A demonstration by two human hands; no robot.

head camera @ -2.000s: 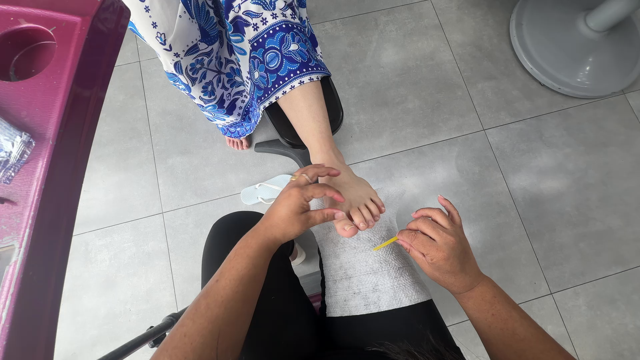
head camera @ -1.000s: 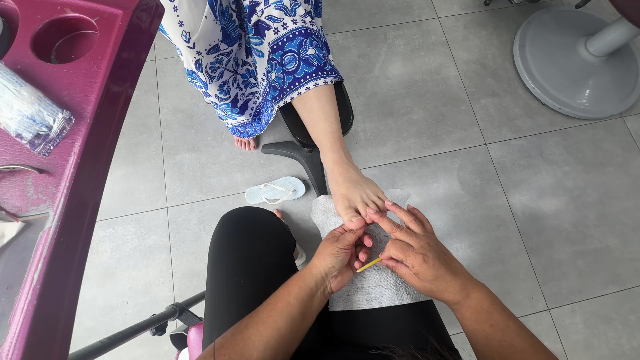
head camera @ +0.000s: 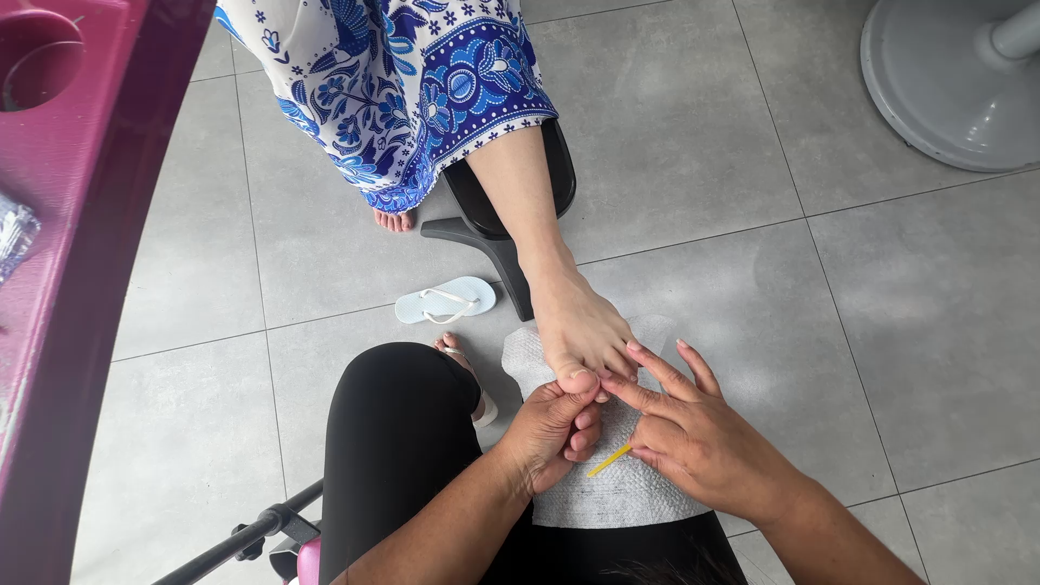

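Another person's bare foot (head camera: 575, 313) rests over a white textured towel (head camera: 617, 496) on my lap. My left hand (head camera: 552, 435) grips its big toe from below, with the other fingers curled. My right hand (head camera: 691, 426) touches the smaller toes with its extended fingertips and keeps a thin yellow stick (head camera: 609, 461) between the thumb and curled fingers. The stick points down to the left, away from the toes. What part of it lies inside the fingers is hidden.
A magenta tray table (head camera: 122, 162) with a round recess stands at the left. Beyond the towel are a black footrest (head camera: 561, 175), a pale flip-flop (head camera: 445, 299) and the person's other foot (head camera: 395, 220). A grey round base (head camera: 934, 89) is upper right, a black metal bar (head camera: 236, 540) lower left.
Two seconds ago my hands were apart, the right one off the foot; both now touch the toes. Since one second ago, the yellow stick has come clear of my left hand.
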